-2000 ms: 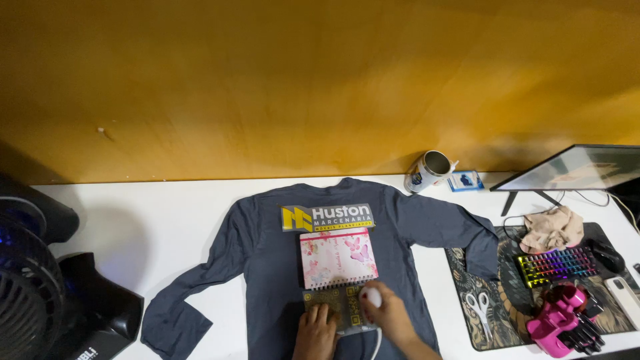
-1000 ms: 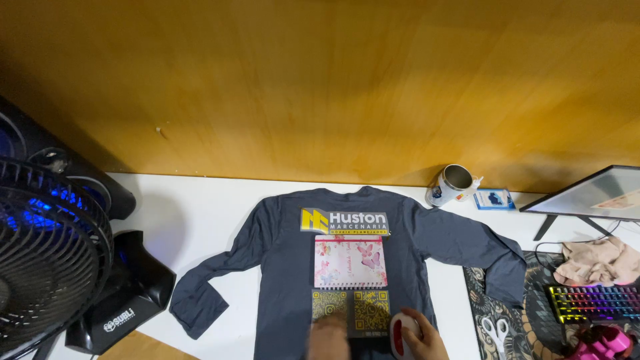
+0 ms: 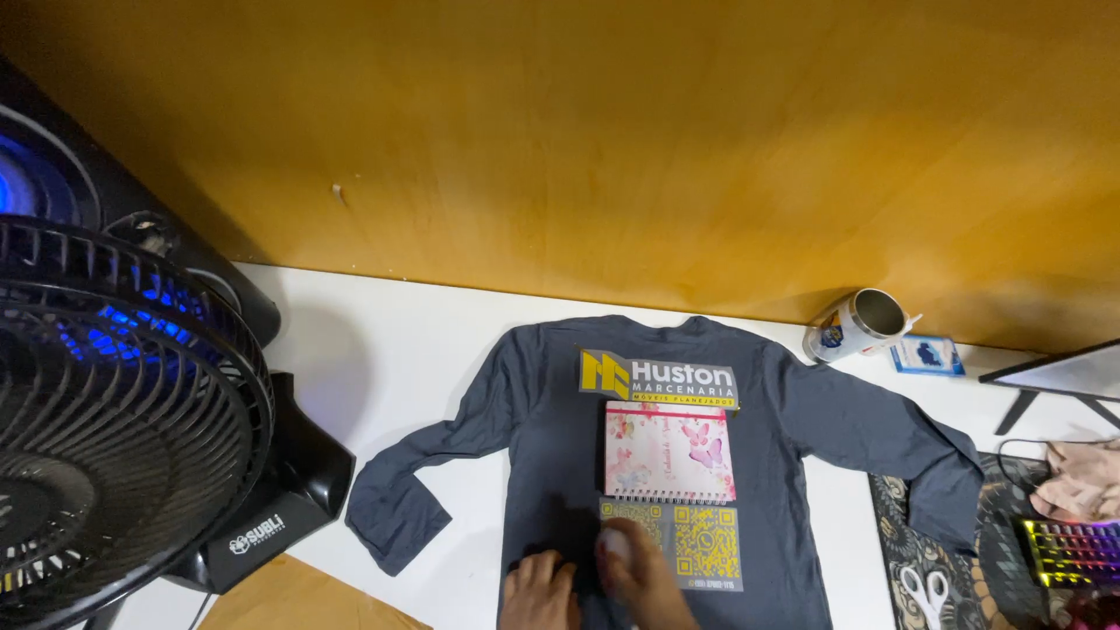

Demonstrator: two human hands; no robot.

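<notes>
A dark grey long-sleeved shirt (image 3: 560, 472) lies spread on the white table. Across its upper back is a clear transfer film with a yellow and white printed logo (image 3: 658, 380). Just below it lies a spiral notebook with pink butterflies (image 3: 669, 453), and under that a film with yellow square codes (image 3: 709, 547). My left hand (image 3: 540, 591) rests on the shirt left of the code film, its fingers apart. My right hand (image 3: 643, 577) is over the film's left part, closed around a small whitish object (image 3: 615, 551), blurred and partly hidden.
A black fan (image 3: 131, 420) stands at the left beside a black machine base (image 3: 280, 490). Behind the right sleeve are a steel mug (image 3: 853, 325) and a blue-and-white packet (image 3: 927, 355). White scissors (image 3: 925, 595), a lit keyboard (image 3: 1072, 553), pink cloth (image 3: 1081, 481) and a monitor (image 3: 1063, 381) are at right.
My right hand has moved left, from the right side of the code film to its left part. My left hand has moved off the film onto the shirt. The view has swung left.
</notes>
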